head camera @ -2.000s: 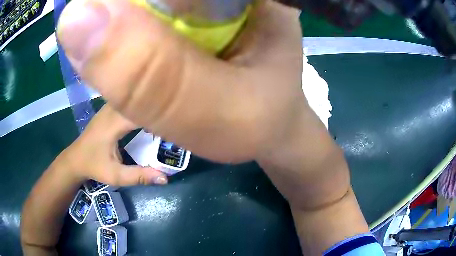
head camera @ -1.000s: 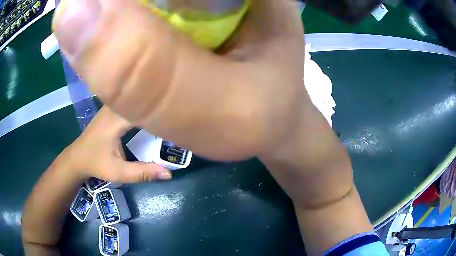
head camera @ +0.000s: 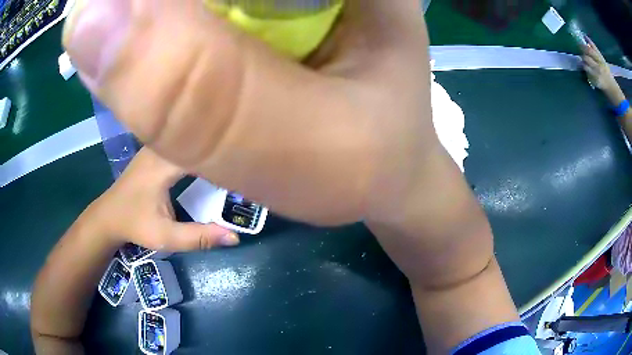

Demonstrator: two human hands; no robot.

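Note:
My right hand (head camera: 277, 132) fills the upper middle, closed around the yellow grip wrap (head camera: 281, 31) of the glue dispensing gun; its nozzle is hidden. My left hand (head camera: 149, 208) holds a white adapter housing (head camera: 206, 201) between thumb and fingers on the green worktop. The housing's open end faces right and shows a dark circuit board with small parts; my right hand covers its upper edge. Several more open housings (head camera: 154, 284) lie on the worktop below my left hand, boards visible, one partly under the hand.
A white crumpled cloth or tissue (head camera: 449, 125) lies behind my right wrist. A translucent purple-blue strip (head camera: 114, 135) crosses the pale line (head camera: 55, 149). White housings (head camera: 553, 20) sit on the far green belt. Another person's hand (head camera: 597, 66) is at upper right. A tray of parts (head camera: 28, 28) is at upper left.
Another person's hand has appeared at upper right. The white piece at the upper right has shifted right, and another has entered at far left. My hands have barely moved.

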